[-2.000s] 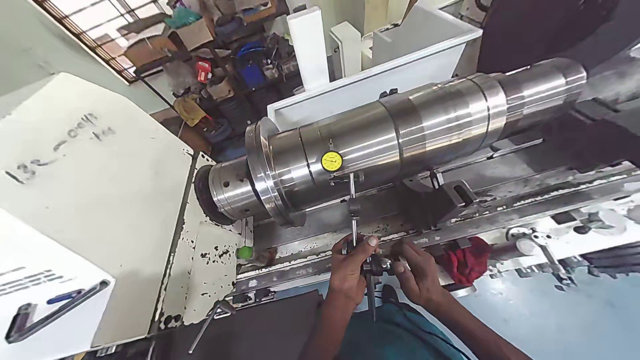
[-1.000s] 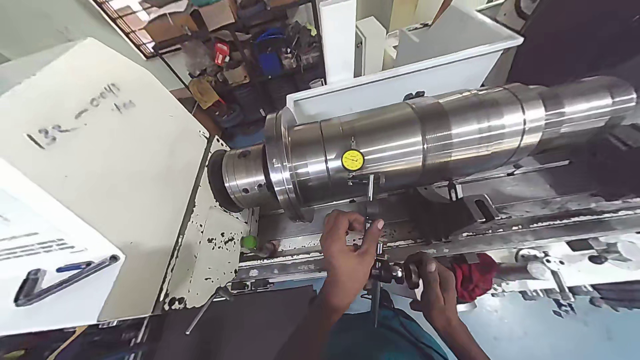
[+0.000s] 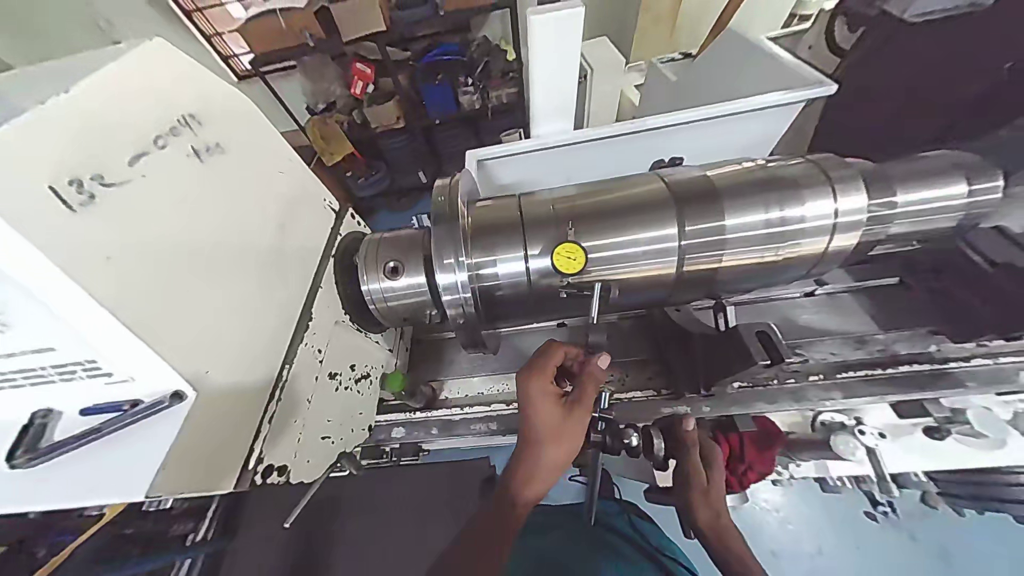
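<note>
A dial test indicator with a yellow face [image 3: 570, 258] stands in front of a large stepped steel shaft [image 3: 608, 232], clamped at its left end in a chuck [image 3: 398, 276]. Below the dial, my left hand [image 3: 560, 392] has thumb and fingers closed on the indicator stand's metal rod [image 3: 594, 308]. Lower on the stand is a clamp joint with a round knob [image 3: 656, 444]. My right hand [image 3: 700, 472] is at that knob, fingers around its right side; part of the grip is hidden. Whether the dial's stylus touches the shaft is too small to tell.
The cream headstock [image 3: 184, 240] bears handwriting and, at lower left, a hex key [image 3: 96, 432]. A dark steady bracket [image 3: 720, 344] sits on the lathe bed under the shaft. A red cloth [image 3: 748, 452] lies right of my right hand. Behind stand a white tray [image 3: 640, 144] and cluttered shelves.
My left hand has moved up the stand, from near the clamp joint to the upright rod below the dial. My right hand stays by the knob. The view has shifted left.
</note>
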